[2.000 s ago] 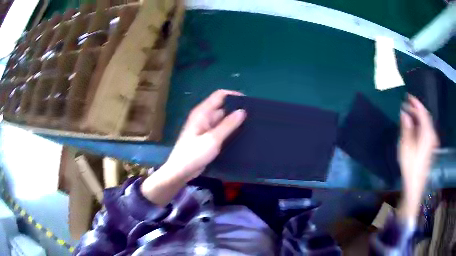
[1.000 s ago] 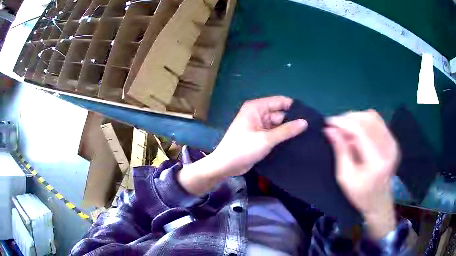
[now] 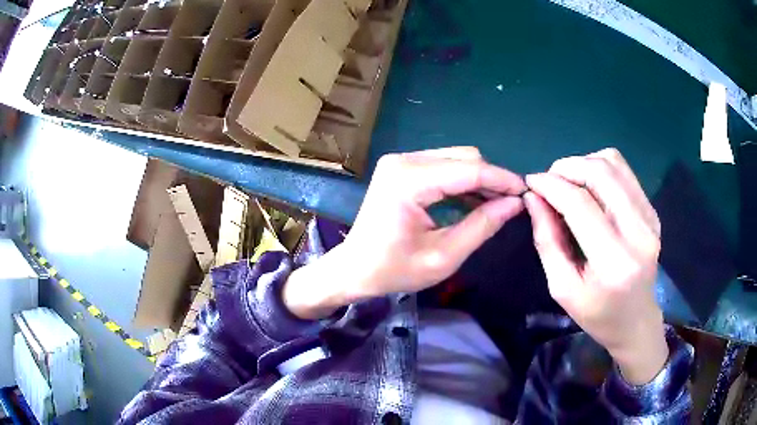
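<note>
My left hand (image 3: 432,224) and my right hand (image 3: 598,241) are bare and meet fingertip to fingertip above the front of the bench. Thumb and forefinger of each hand are pinched together on a tiny dark piece (image 3: 525,192), apparently a thin black strip, mostly hidden by the fingertips. A black sheet (image 3: 498,257) shows below and between my hands, partly covered by them. A second black sheet (image 3: 693,241) lies on the green bench top to the right of my right hand.
A partitioned carton (image 3: 195,70) with pale wires in its cells stands at the upper left, with a slotted cardboard divider (image 3: 295,79) leaning in it. A white paper scrap (image 3: 715,124) lies at the far right. Cardboard scraps (image 3: 195,228) and white boxes (image 3: 50,361) are below the bench at left.
The black sheet was held in my left hand and is now out of its fingers, below my hands. My right hand has come in from the right, and both hands' fingertips now meet.
</note>
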